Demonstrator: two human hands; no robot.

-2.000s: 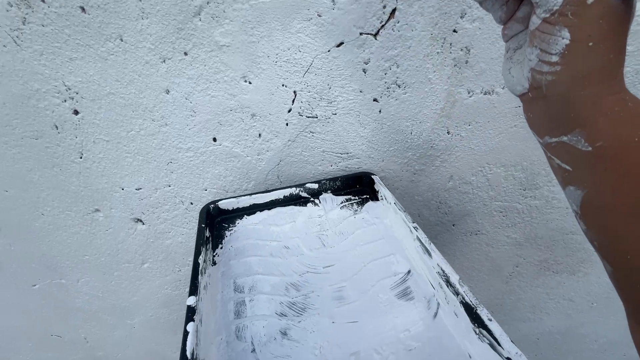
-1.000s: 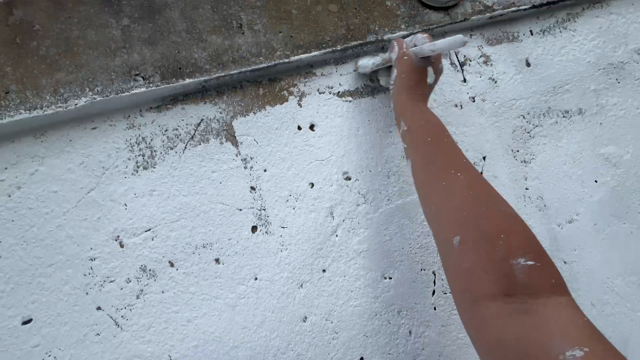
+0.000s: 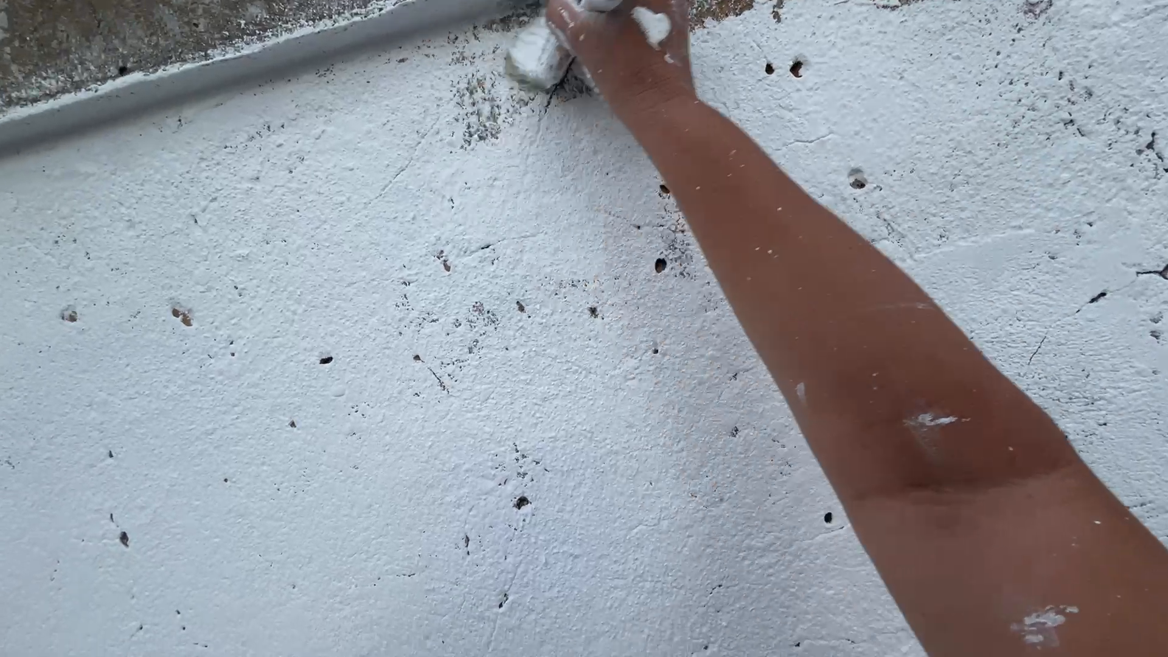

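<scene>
My right hand [image 3: 630, 41], spotted with white paint, reaches up to the top of the view and is partly cut off by its edge. Its fingers are closed on a paint-covered brush, whose white head [image 3: 538, 57] rests against the rough wall [image 3: 411, 365] just below the ledge. White smears mark the forearm and elbow. The wall is coated in white paint, with dark speckles left around the brush head. My left hand is out of view.
A white-edged ledge [image 3: 210, 68] slants across the upper left, with bare, brownish concrete [image 3: 119, 36] above it. Small holes, pits and thin cracks dot the wall. Brownish unpainted patches show along the top, right of the hand.
The paint tray from two seconds ago is out of view, as the view has shifted far. Since one second ago, my right hand has moved left along the wall's top with the brush.
</scene>
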